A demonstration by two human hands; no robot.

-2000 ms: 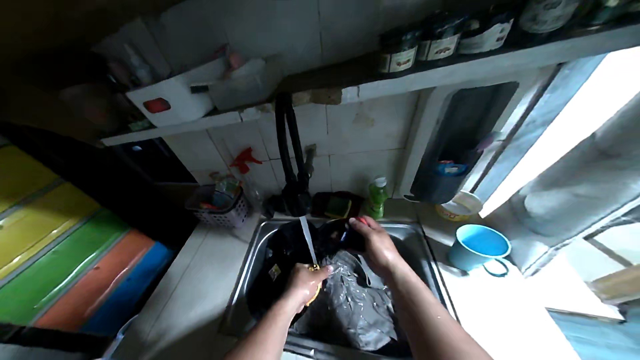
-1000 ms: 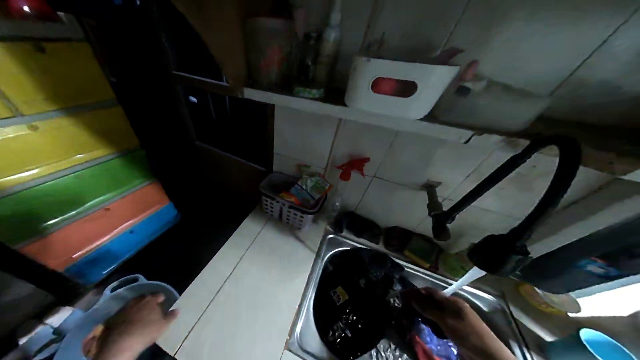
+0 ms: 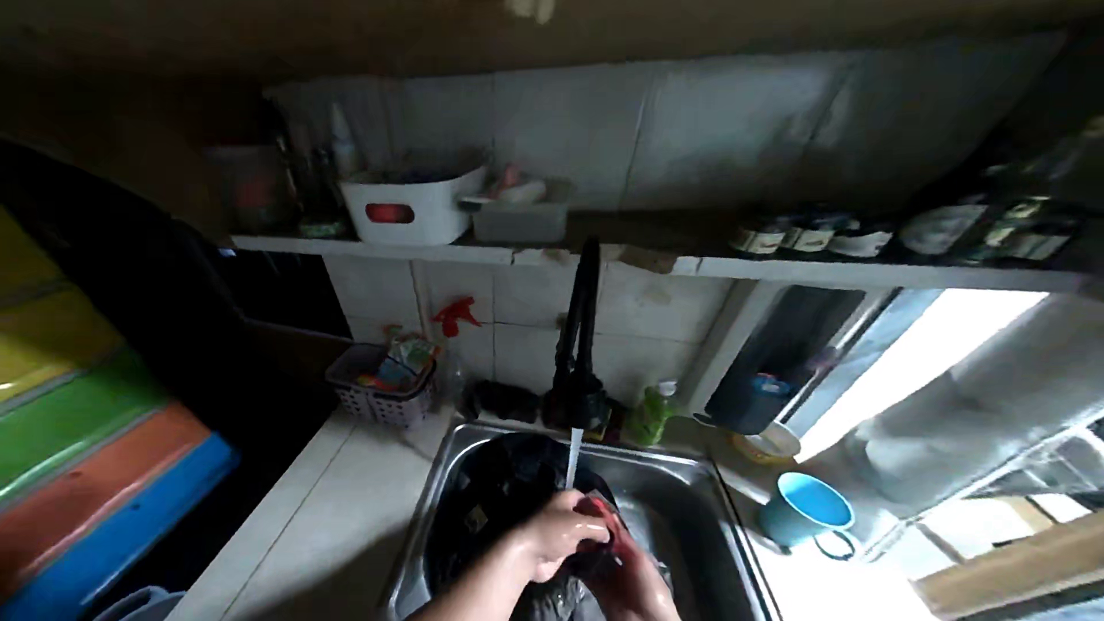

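Observation:
Both of my hands are together low over the stainless steel sink (image 3: pixel 690 470), close under the stream from the black faucet (image 3: pixel 580 397). My left hand (image 3: pixel 561 530) and my right hand (image 3: pixel 628 569) grip a red wet cloth item (image 3: pixel 601 516) between them. Dark wet fabric (image 3: pixel 483 483) fills the left part of the basin, and grey wet fabric (image 3: pixel 552 599) lies beneath my hands, partly hidden by them.
Behind the sink stand a green soap bottle (image 3: pixel 651 414) and a spray bottle with a red trigger (image 3: pixel 455 317). A purple basket (image 3: pixel 384 397) sits left, a blue mug (image 3: pixel 806 509) right. A shelf (image 3: pixel 483 253) with containers and jars runs above. A bucket rim (image 3: pixel 142 604) shows lower left.
My left hand was over the bucket at the left a second ago; now it is at the sink beside my right hand. The view has swung back to the right.

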